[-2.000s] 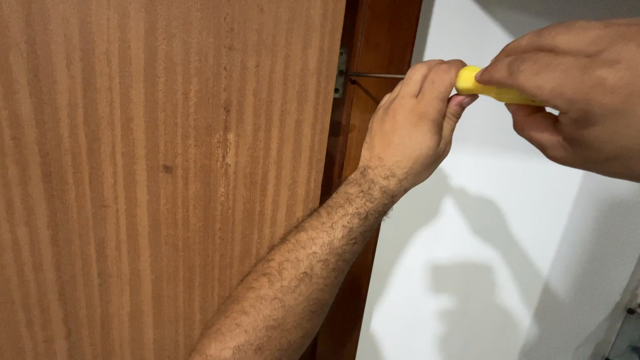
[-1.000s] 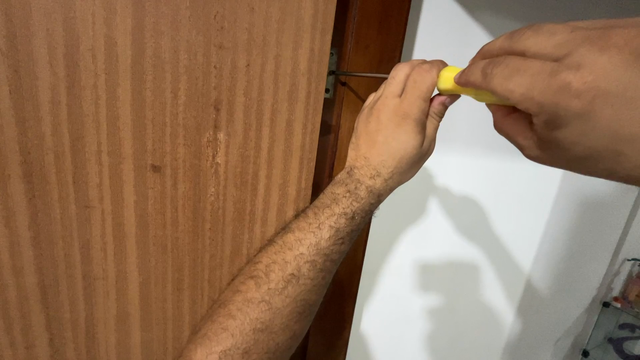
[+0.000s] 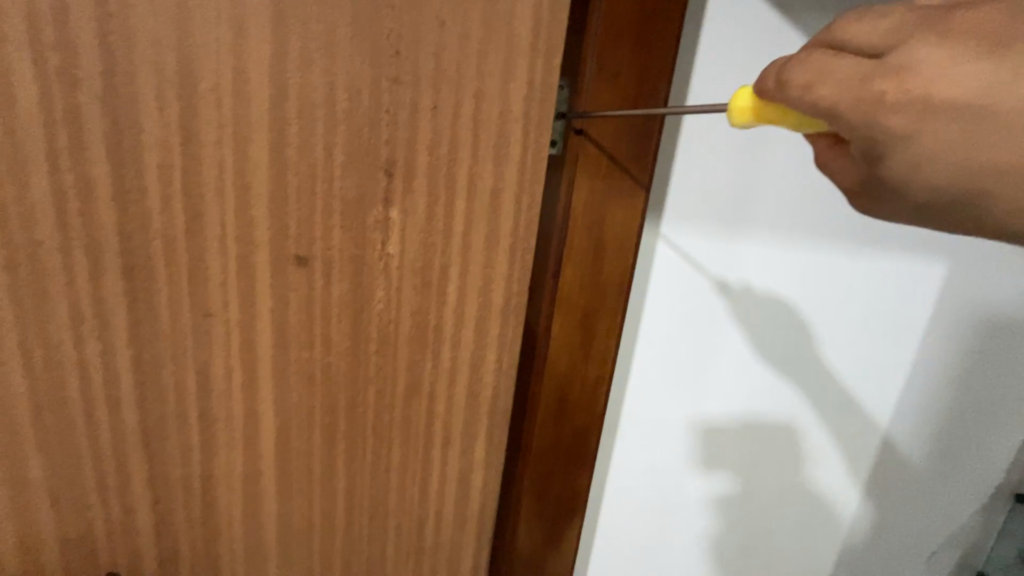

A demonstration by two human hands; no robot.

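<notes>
My right hand (image 3: 904, 112) grips the yellow handle of a screwdriver (image 3: 744, 108) at the upper right. The long thin shaft runs level to the left, and its tip meets a small metal hinge plate (image 3: 558, 120) at the edge of the wooden door (image 3: 280, 320). The plate is partly hidden by the door's edge, and I cannot tell whether the tip sits in a screw head. A small dark hole shows in the wooden door frame (image 3: 592, 320) beside the plate. My left hand is out of view.
The brown wood-grain door fills the left side, with a narrow dark gap between it and the frame. A white wall (image 3: 768, 336) lies to the right, with shadows of the hand and screwdriver on it. Part of a dark-cornered object shows at the lower right edge.
My left hand, which was around the screwdriver shaft by the handle, has left the view, so the shaft is bare. My right hand still holds the handle.
</notes>
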